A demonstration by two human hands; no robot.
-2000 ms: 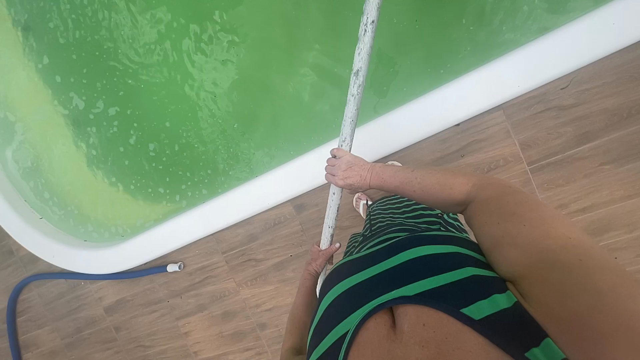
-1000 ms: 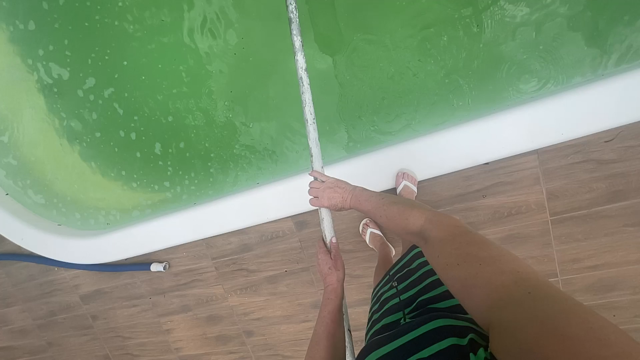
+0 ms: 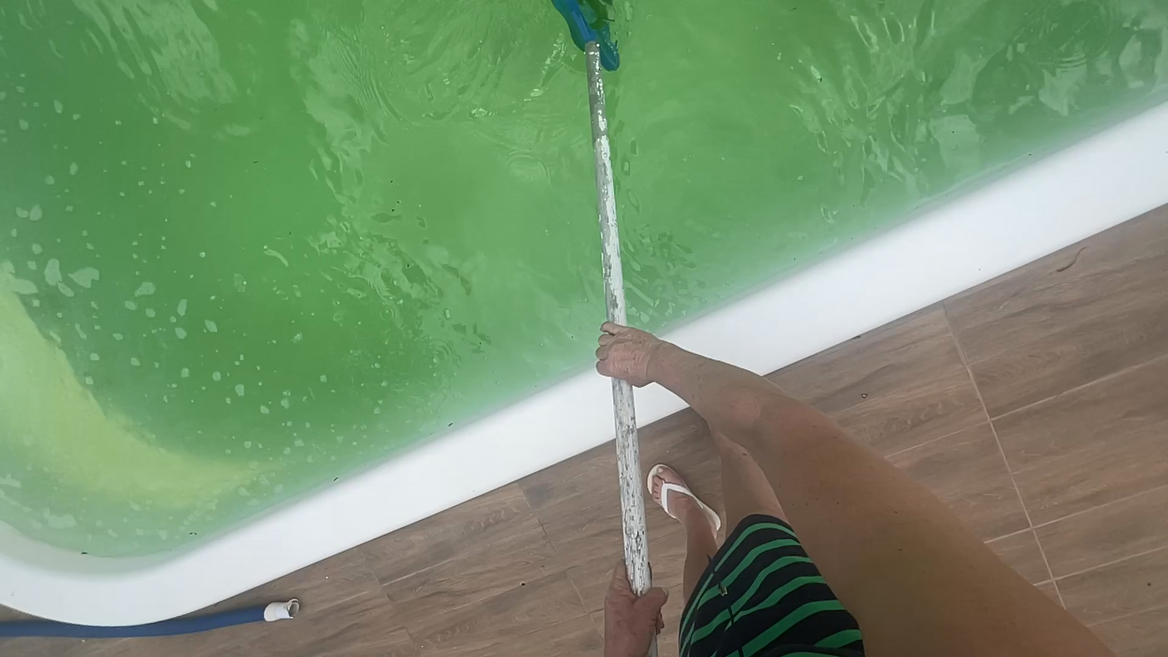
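A long pole with worn white paint (image 3: 610,228) reaches from my body out over a pool of cloudy green water (image 3: 438,201). My right hand (image 3: 628,354) is closed around its middle, above the pool's white rim. Lower down, near the bottom edge of the view, my left hand (image 3: 632,616) grips the same pole. At the pole's far end a blue plastic attachment (image 3: 577,23) shows at the water, partly cut off by the top edge, so its full shape is hidden.
The white pool rim (image 3: 511,443) runs diagonally across the view. Wood-look floor tiles (image 3: 1077,429) lie beside it. A blue hose (image 3: 164,628) with a white end fitting rests on the floor at the lower left. My foot in a white flip-flop (image 3: 680,497) stands near the rim.
The blue attachment has come into view at the pole's far end; neither earlier frame shows it. Both hands remain on the pole.
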